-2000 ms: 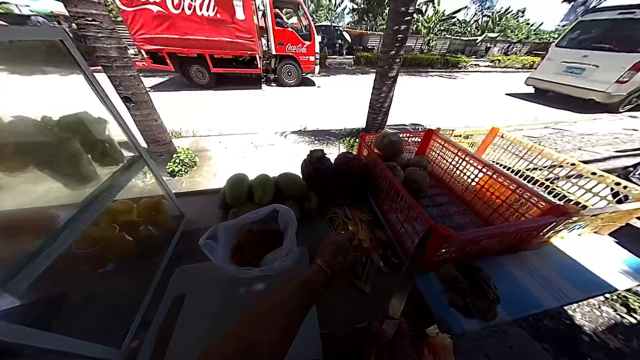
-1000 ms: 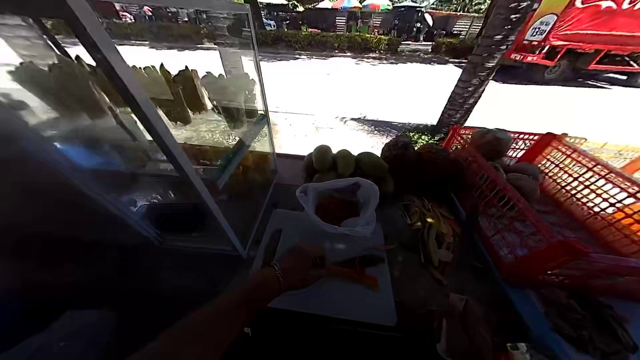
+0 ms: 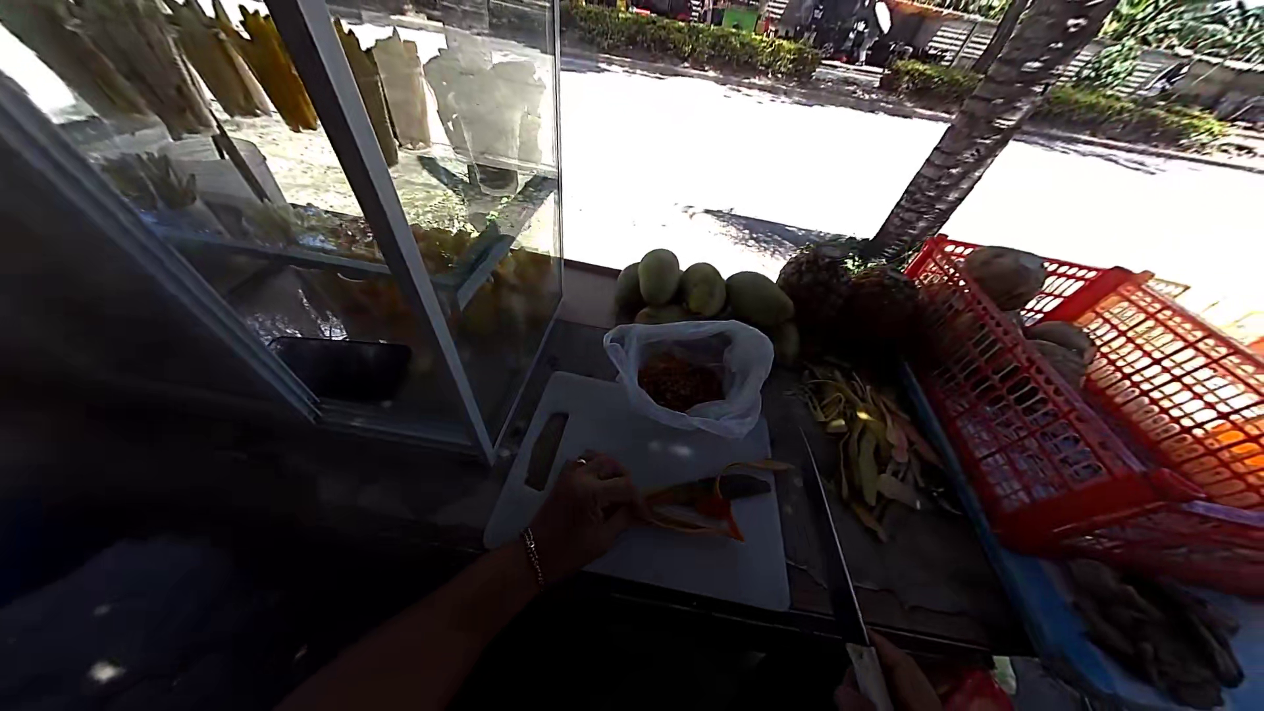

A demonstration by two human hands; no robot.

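My left hand (image 3: 585, 509), with a bracelet at the wrist, is closed on one end of some orange and green fruit peelings (image 3: 696, 509) lying on a white cutting board (image 3: 681, 449). My right hand (image 3: 894, 676) grips the handle of a long knife (image 3: 834, 538) at the bottom edge of the view; its blade points away, just right of the board. A white plastic bag (image 3: 736, 405) stands open at the board's far edge with reddish-orange contents inside. Yellow-green peelings (image 3: 869, 444) lie in a heap right of the knife.
A glass display case (image 3: 380, 197) stands at the left. Green mangoes (image 3: 703, 288) and dark pineapples (image 3: 815, 281) sit behind the bag. At the right, a red plastic crate (image 3: 1047, 425) holds round brown fruit (image 3: 1005, 276) on a blue surface (image 3: 1047, 632). A tree trunk (image 3: 987, 128) rises beside the road.
My left hand was over the peel heap two seconds ago and is now over the board, holding peelings. The knife now stands clear of the board at the right. The view has swung left.
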